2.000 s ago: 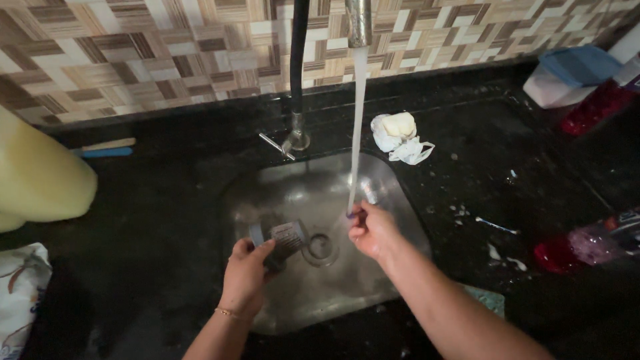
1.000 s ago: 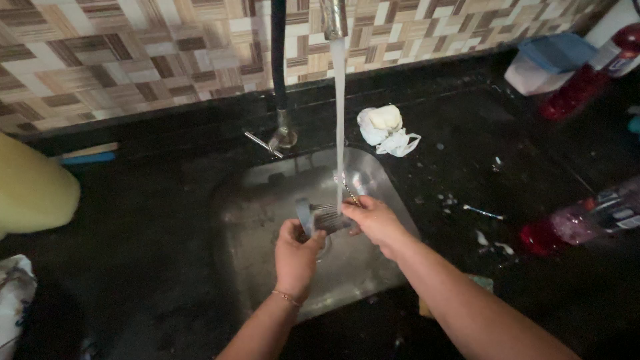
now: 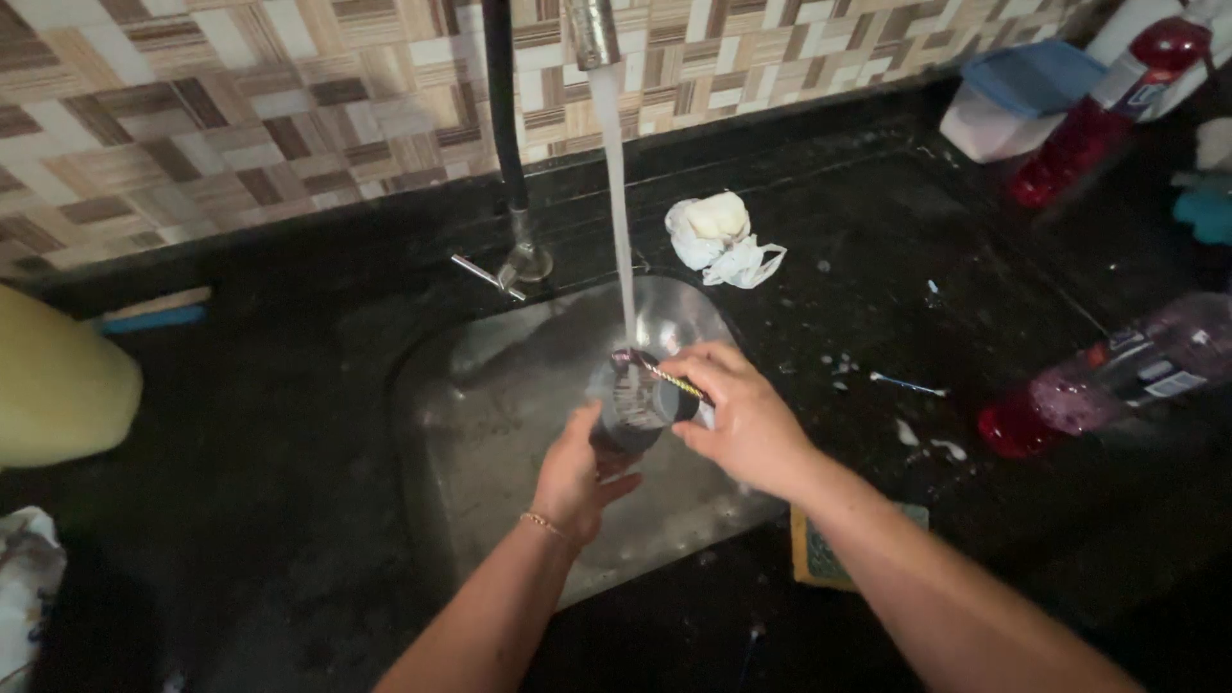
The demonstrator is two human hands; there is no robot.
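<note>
Over the steel sink basin (image 3: 500, 481), my left hand (image 3: 576, 472) holds a small grey slotted object (image 3: 635, 404), whose exact kind I cannot tell. My right hand (image 3: 736, 414) pinches a thin twisted stick (image 3: 674, 378), dark with yellow, and its fingers are at the right side of the grey object. A dark purplish tip (image 3: 626, 356) on the stick lies across the object's upper end. Water (image 3: 619, 212) runs from the metal faucet (image 3: 593, 37) onto that end. The drain is hidden behind my hands and the object.
Behind the sink stand a valve (image 3: 525, 265) and a white plastic bag with soap (image 3: 717, 231). A sponge (image 3: 818, 549) lies by my right forearm. Farther right are red-liquid bottles (image 3: 1088, 125) and a blue-lidded tub (image 3: 1011, 96). A yellow container (image 3: 58, 385) stands left.
My hands were apart two seconds ago and are now together under the stream. The grey object has moved from the left part of the basin to the water and is now tilted more upright.
</note>
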